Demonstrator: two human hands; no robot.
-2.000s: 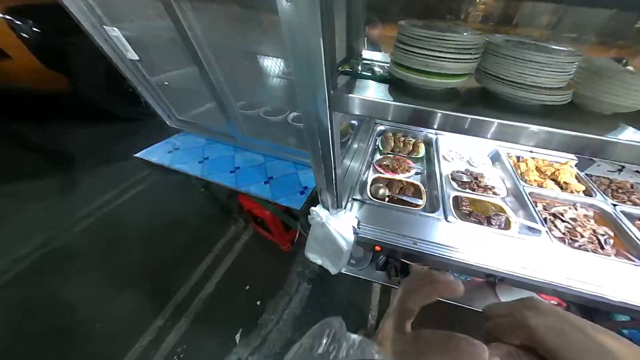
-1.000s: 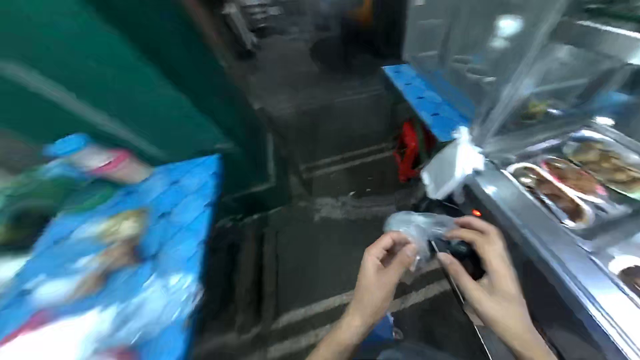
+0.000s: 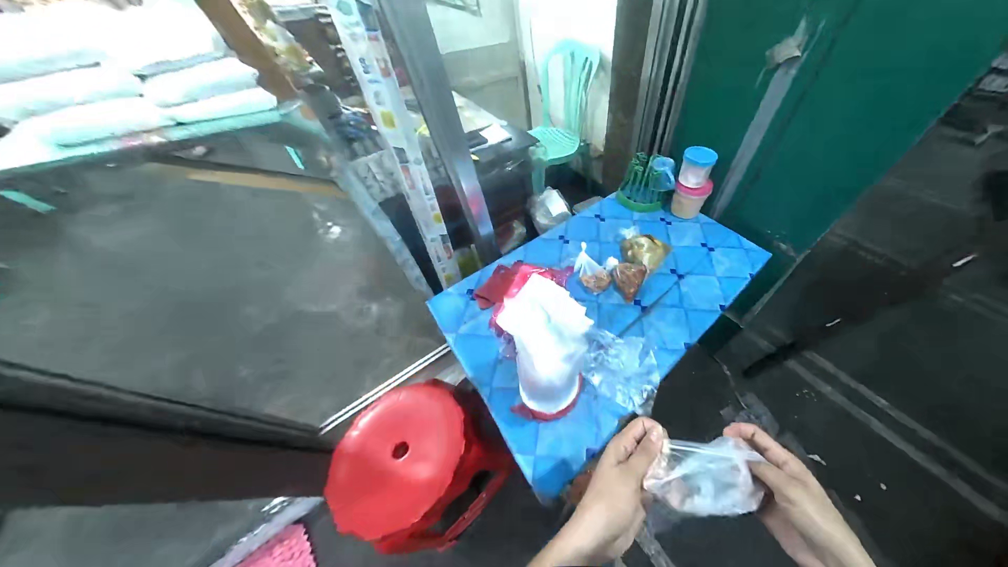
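A clear plastic bag (image 3: pixel 705 476) is stretched between my two hands, low in the view. My left hand (image 3: pixel 618 484) pinches its left edge between thumb and fingers. My right hand (image 3: pixel 787 488) grips its right side. Beyond them, a blue tile-patterned table (image 3: pixel 543 465) holds a stack of white plastic bags (image 3: pixel 543 331) on red plastic, with loose clear plastic bags (image 3: pixel 626 366) beside it. Farther back on it lie tied bags of food: a small one (image 3: pixel 592 272), a reddish-brown one (image 3: pixel 628 279) and a yellowish one (image 3: pixel 646 250).
A red plastic stool (image 3: pixel 398 465) stands left of the table. At the table's far end are stacked lidded containers (image 3: pixel 693 183) and a green rack (image 3: pixel 642 185). A green wall panel (image 3: pixel 835 118) rises at the right. Farther back is a light green plastic chair (image 3: pixel 567 102).
The view has swung left from the food display to the blue table. A second ago my right hand was by a dark object near the display; now it is on the clear bag.
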